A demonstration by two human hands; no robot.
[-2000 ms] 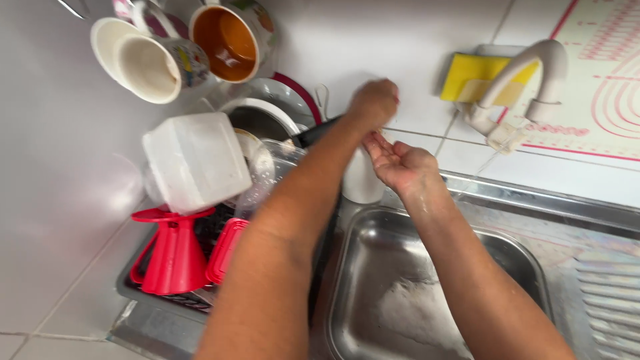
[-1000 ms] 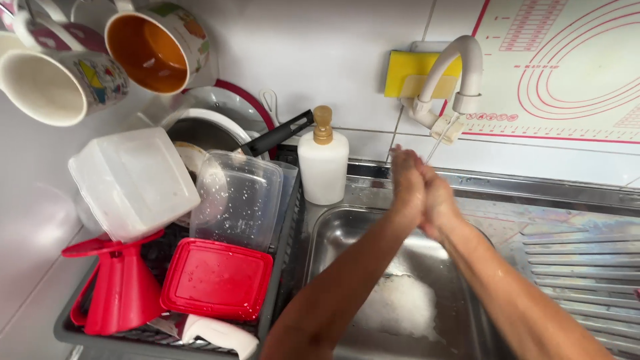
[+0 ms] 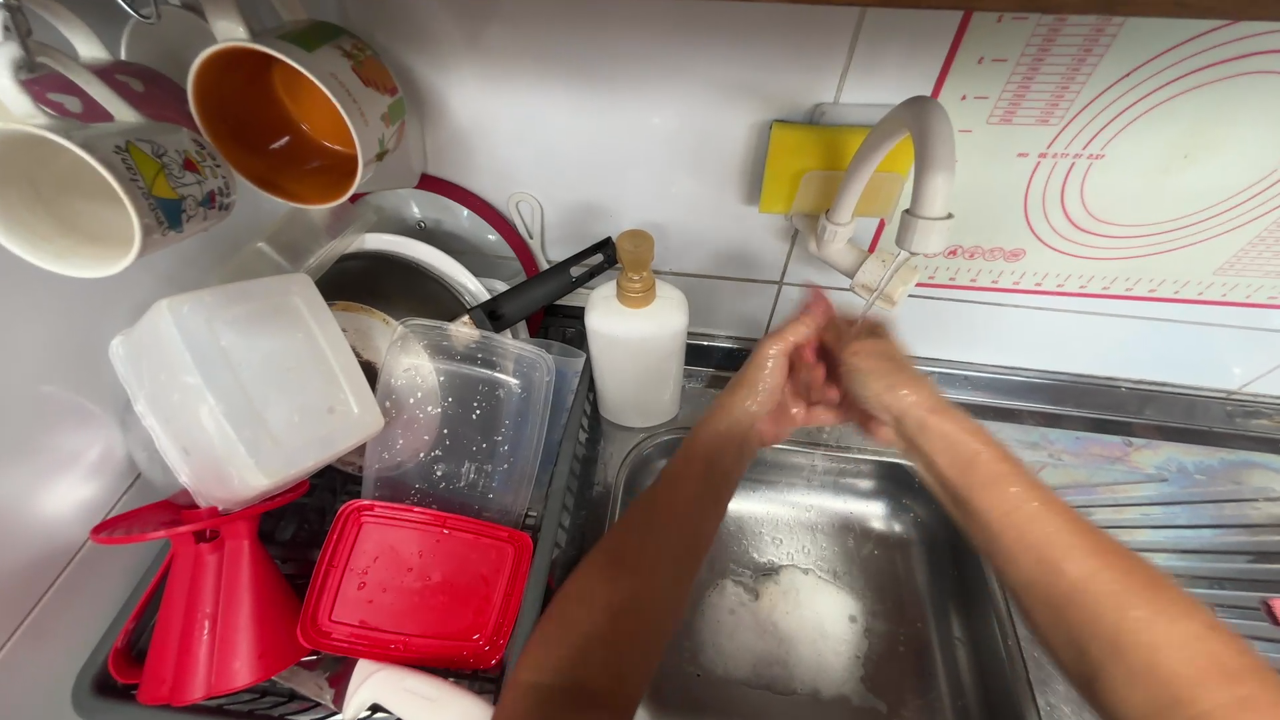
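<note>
Water runs in a thin stream from the white plastic faucet (image 3: 925, 170) onto my hands, which rub together over the back of the stainless steel sink (image 3: 800, 510). My left hand (image 3: 790, 380) is wet, with curled fingers touching the other hand and no object seen in it. Blurred by motion, my right hand (image 3: 875, 375) presses against the left just under the spout; its fingers are partly hidden. White foam (image 3: 785, 630) lies on the sink's bottom. A white soap bottle (image 3: 637, 350) with a tan pump stands behind the sink, left of my hands.
At left, a dark dish rack (image 3: 560, 480) holds a red lid (image 3: 418, 583), a clear lid (image 3: 460, 415), a translucent container (image 3: 250, 390) and a black-handled pan (image 3: 545, 285). Mugs (image 3: 275, 120) hang above. A yellow sponge (image 3: 800, 165) sits behind the faucet; a ridged drainboard (image 3: 1170, 510) lies right.
Two seconds ago my hands were in front of the soap bottle; they then moved right to the faucet and are now under its stream. The view has shifted.
</note>
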